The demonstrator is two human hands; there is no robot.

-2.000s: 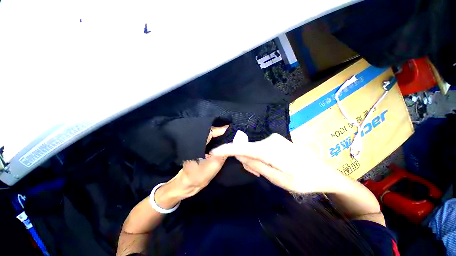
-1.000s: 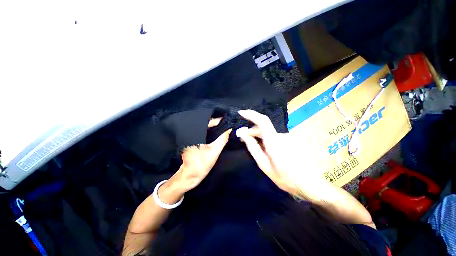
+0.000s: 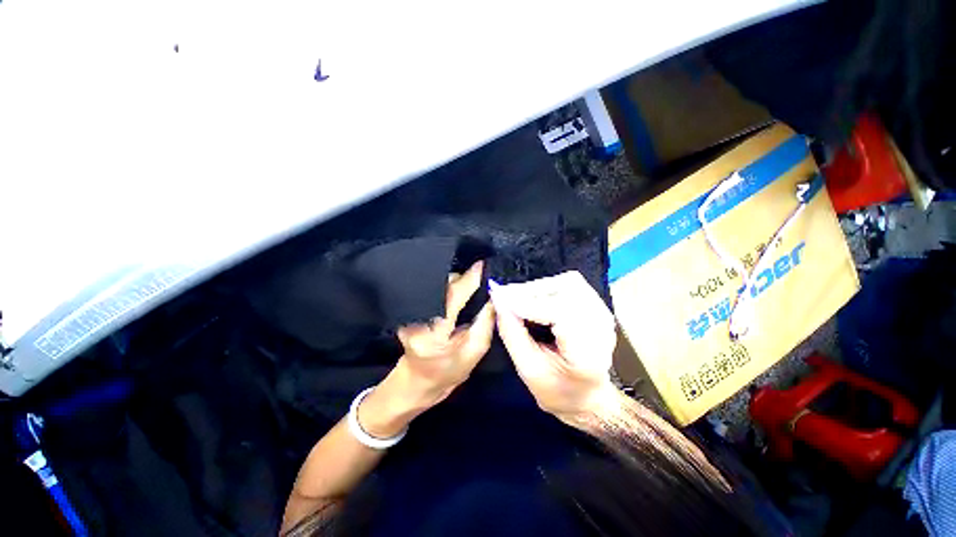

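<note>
A black garment piece [image 3: 388, 283] lies over my lap below the table edge, with a dark textured mesh part near its right side. My left hand [image 3: 451, 336], with a white band on the wrist, pinches a black edge of the cloth between thumb and fingers. My right hand [image 3: 556, 336] is just right of it, thumb and index fingertips pinched together and close to the left fingertips. What the right fingertips hold is too small to tell.
The white table [image 3: 314, 136] with a printed ruler edge spans the upper left. A brown carton [image 3: 671, 367] with a blue band and white cord stands at right. Red plastic items [image 3: 839, 414] are beyond it. A blue strap [image 3: 58, 493] is at lower left. A patterned sleeve or cloth shows at lower right.
My right hand has turned and drawn its fingers into a closed pinch, slightly off the cloth edge. My left hand has shifted slightly right and still pinches the cloth.
</note>
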